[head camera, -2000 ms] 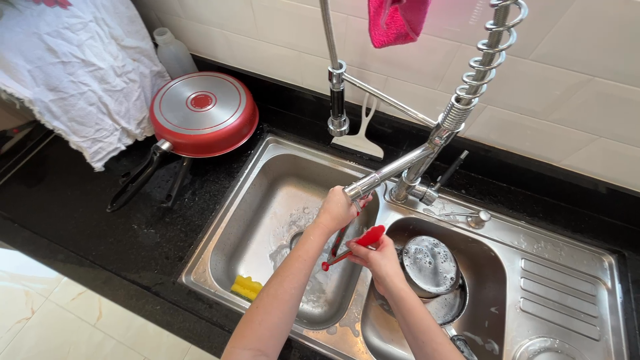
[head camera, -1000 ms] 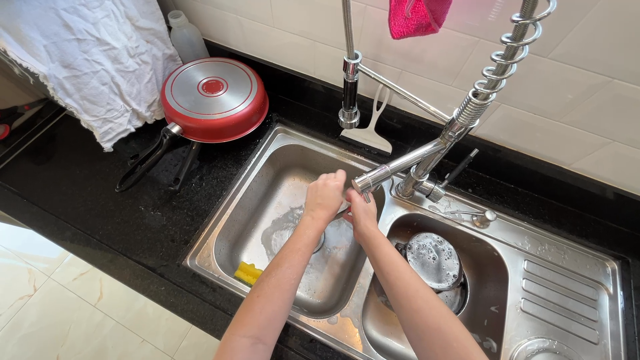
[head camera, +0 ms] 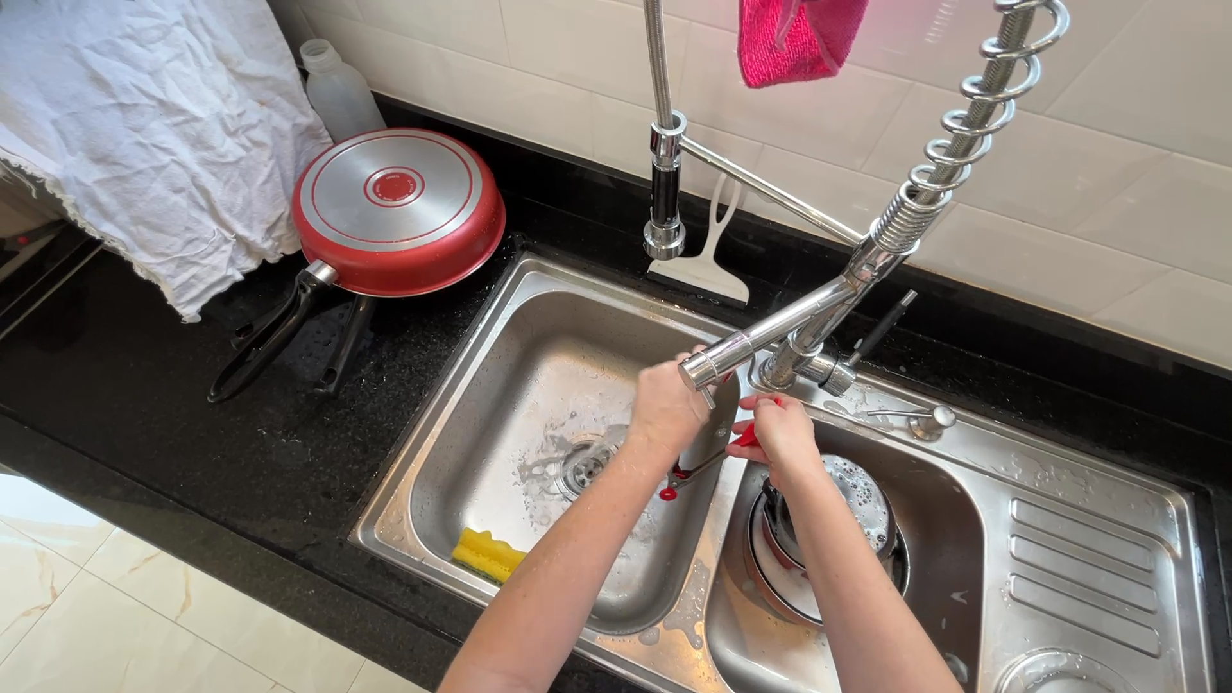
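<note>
My right hand (head camera: 782, 438) grips a red and metal kitchen utensil (head camera: 707, 464), whose red-tipped end points down into the left basin (head camera: 491, 385) of the steel sink. My left hand (head camera: 671, 399) is just under the spout of the spring faucet (head camera: 770, 337); its fingers are partly hidden, and whether they hold part of the utensil cannot be told. A yellow sponge (head camera: 488, 553) lies at the near left of this basin, beside my left forearm. Soapy pans (head camera: 861, 496) are stacked in the right basin, partly behind my right forearm.
An upturned red frying pan (head camera: 399, 212) rests on the black counter (head camera: 125, 385) beside a white cloth (head camera: 164, 125) and a plastic bottle (head camera: 339, 91). A white squeegee (head camera: 707, 265) stands behind the sink. The spray head (head camera: 665, 207) and a pink cloth (head camera: 794, 43) hang above.
My hands, close together one second ago, are farther apart, with the right one nearer the divider. The red part of the utensil, hidden then, shows again.
</note>
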